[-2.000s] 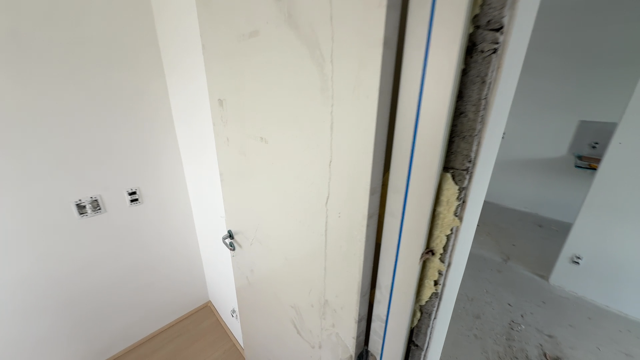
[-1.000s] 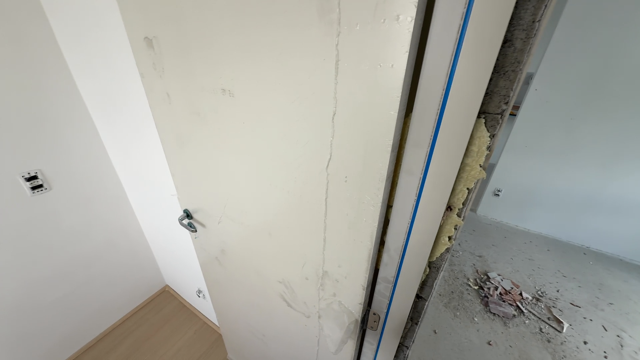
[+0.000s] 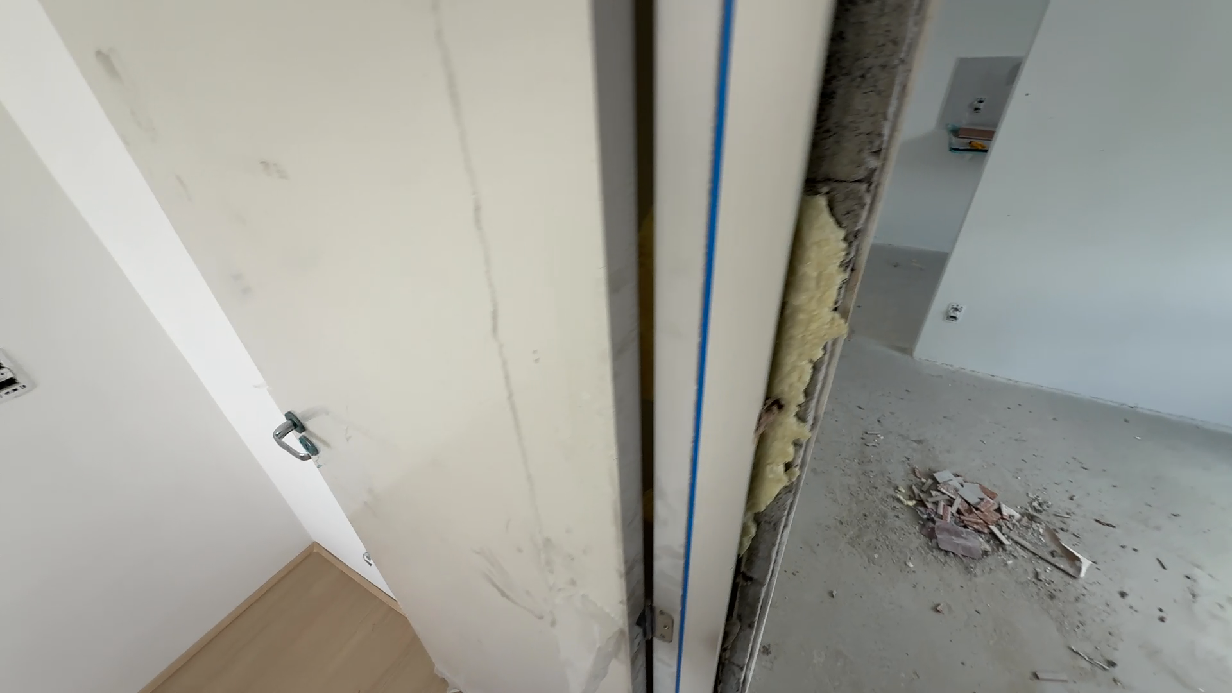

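Observation:
Neither my left hand nor my right hand shows in the head view. A scuffed off-white door point(image 3: 404, 289) stands open, with a long vertical crack or smear line on its face and a metal lever handle point(image 3: 294, 436) at its left edge. Along its right side runs the door frame point(image 3: 770, 144), which carries a blue strip point(image 3: 710, 241). Low on the frame sits a metal hinge point(image 3: 662, 625). Yellow expanding foam point(image 3: 808, 318) bulges between the frame and the rough masonry edge point(image 3: 861, 87).
Broken rubble point(image 3: 967, 510) lies on the dusty concrete floor point(image 3: 866, 616) at right. Behind it are a pale wall point(image 3: 1107, 221) with a socket point(image 3: 954, 312) and a small shelf point(image 3: 970, 140) holding things. Wood-look flooring point(image 3: 298, 626) meets a white wall at left.
The view has shifted and turned, with the door edge and frame now nearer the middle. The door shows no plain movement of its own.

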